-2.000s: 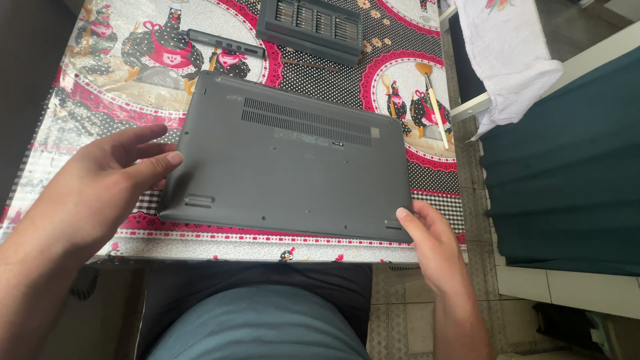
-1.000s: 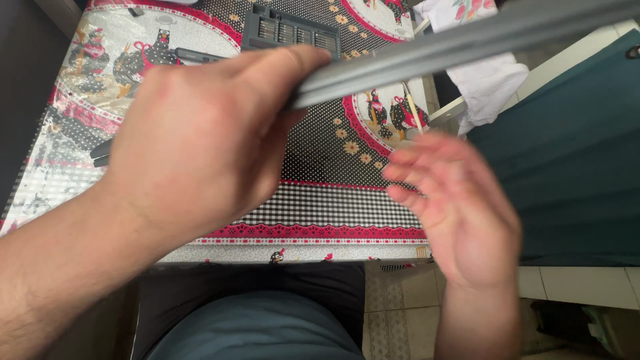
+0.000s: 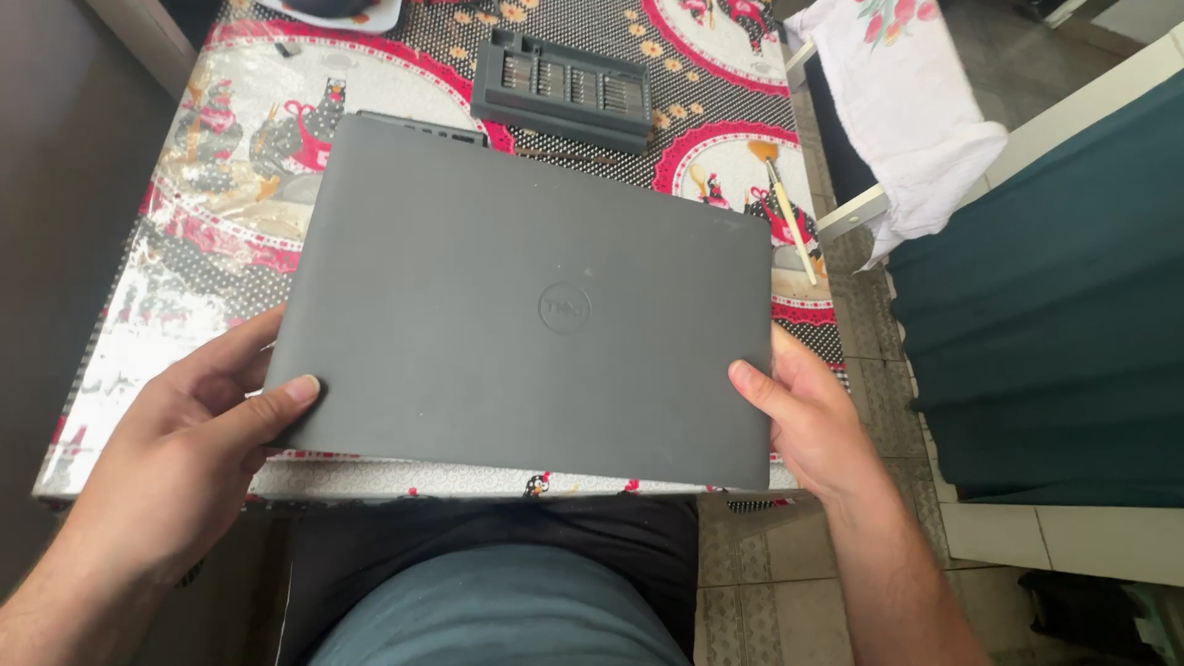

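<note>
A closed dark grey Dell laptop (image 3: pixel 518 370) lies over the near part of the table with its lid facing up and the round logo showing. My left hand (image 3: pixel 203 416) grips its near left corner, thumb on the lid and fingers beneath the edge. At the right edge my right hand (image 3: pixel 805 407) holds it the same way, the thumb resting on top. The fingertips of both hands are hidden under the laptop. Whether the laptop touches the table all along cannot be told.
Beyond the laptop sits a grey screwdriver bit case (image 3: pixel 564 88). A dark slotted piece (image 3: pixel 444 135) shows partly past the laptop's far edge. A brush with a pale handle (image 3: pixel 791 217) lies at the right. A white cloth (image 3: pixel 906 111) hangs beside the patterned tablecloth (image 3: pixel 222 166).
The laptop showed its vented underside two seconds ago, then was held up on edge in my left hand. Now its lid faces up, and my right hand has closed on its right side.
</note>
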